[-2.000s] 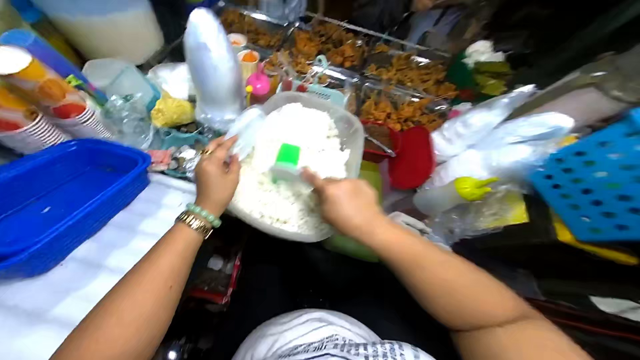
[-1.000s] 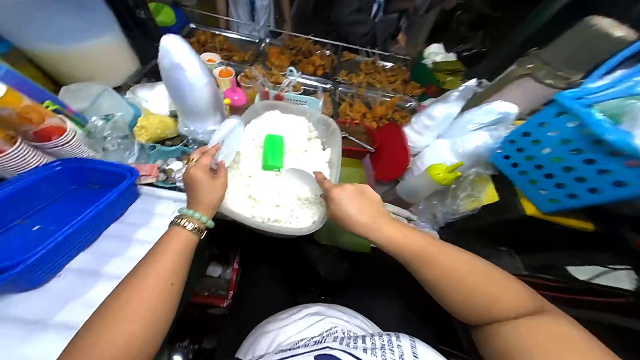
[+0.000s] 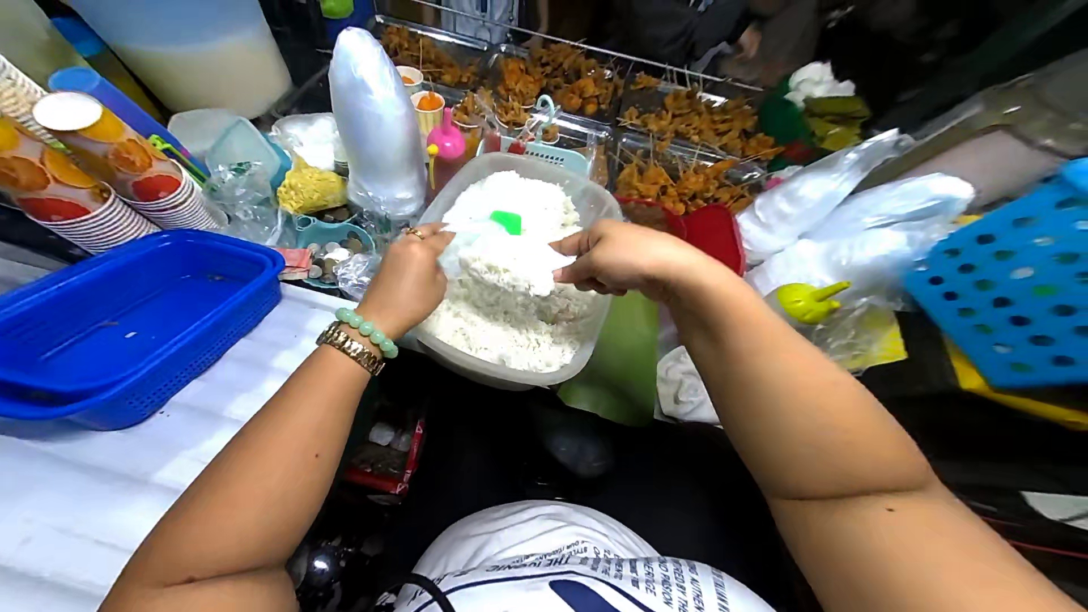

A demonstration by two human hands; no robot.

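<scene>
A translucent plastic tub point(image 3: 599, 200) of white rice point(image 3: 493, 340) stands in front of me. My left hand point(image 3: 408, 276), with a beaded bracelet and a gold-coloured watch at the wrist, pinches a clear plastic bag point(image 3: 463, 236) over the tub's left side. My right hand point(image 3: 616, 259) reaches in from the right, thumb and forefinger curled beside a raised mound of rice point(image 3: 510, 265). What those fingers grip is mostly hidden; it looks like a clear scoop. A bright green piece point(image 3: 507, 223) shows on the rice just behind the mound.
A blue plastic basket point(image 3: 140, 340) and stacked paper cups point(image 3: 174, 191) stand left. Beyond the tub are a tall bundle of plastic bags point(image 3: 374, 127), a pink squeeze bottle point(image 3: 445, 140) and trays of fried skewered food point(image 3: 688, 123). A light-blue perforated basket point(image 3: 1011, 289) is at right.
A mound of rice now stands raised between my hands, where the earlier frames show the rice flatter. The green piece shows smaller than one second ago.
</scene>
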